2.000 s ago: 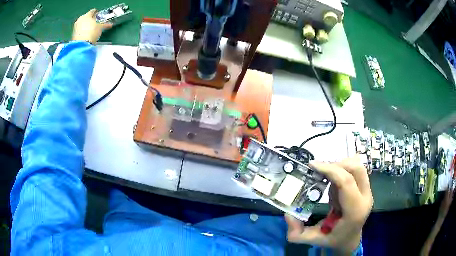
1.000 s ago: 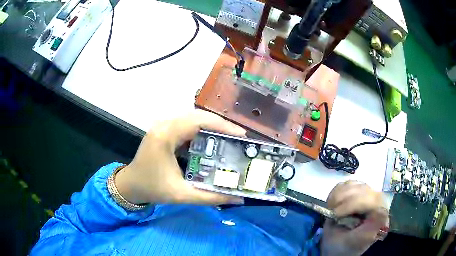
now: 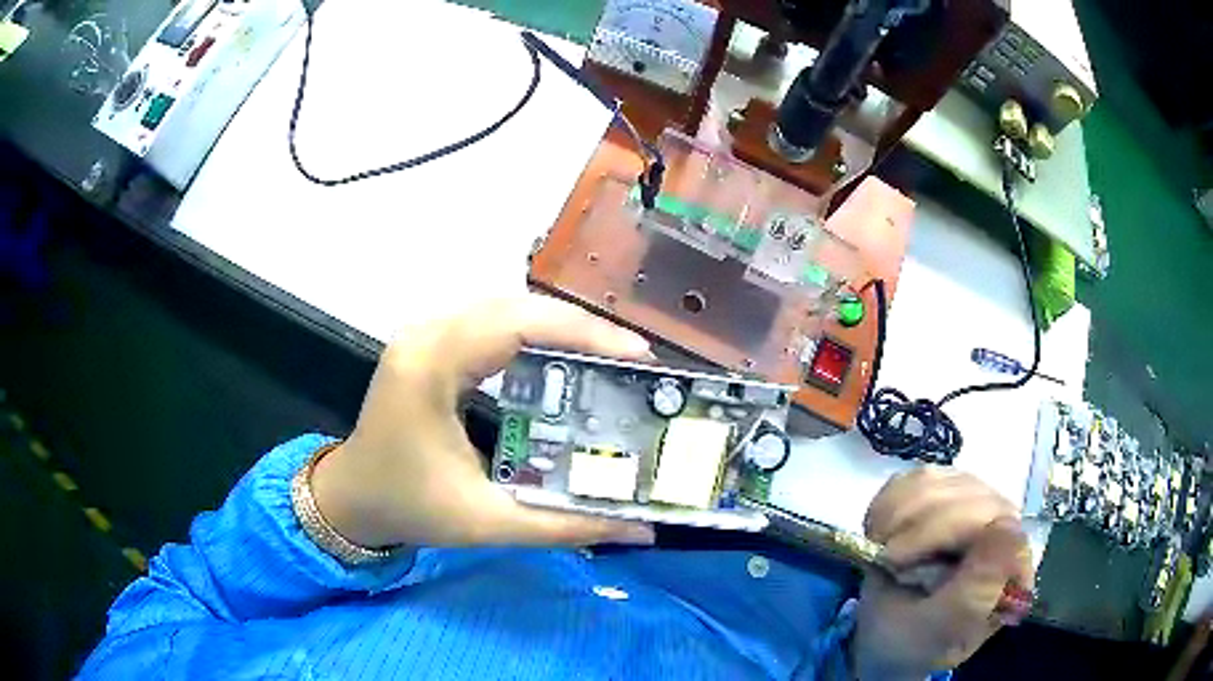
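Observation:
My left hand (image 3: 439,432) holds a power supply board (image 3: 645,439) by its left end, thumb and fingers along its long edges, components facing up. A yellow transformer, round capacitors and a green terminal block show on it. My right hand (image 3: 944,559) grips a trimming screwdriver (image 3: 845,539); its thin shaft points left to the board's lower right corner. Whether the tip touches the board I cannot tell. The test fixture (image 3: 585,273) stands behind the board, its black plunger (image 3: 805,120) raised above the clear plate.
The red rocker switch (image 3: 831,362) and coiled black cable (image 3: 911,423) lie right of the board. A spare small screwdriver (image 3: 998,362) and a board batch (image 3: 1117,472) are further right. A switched power box (image 3: 180,80) is far left, a beige instrument (image 3: 1031,60) upper right.
My left hand has come from the back left green surface and taken the board from my right hand. My right hand now points the screwdriver at it. The view has shifted.

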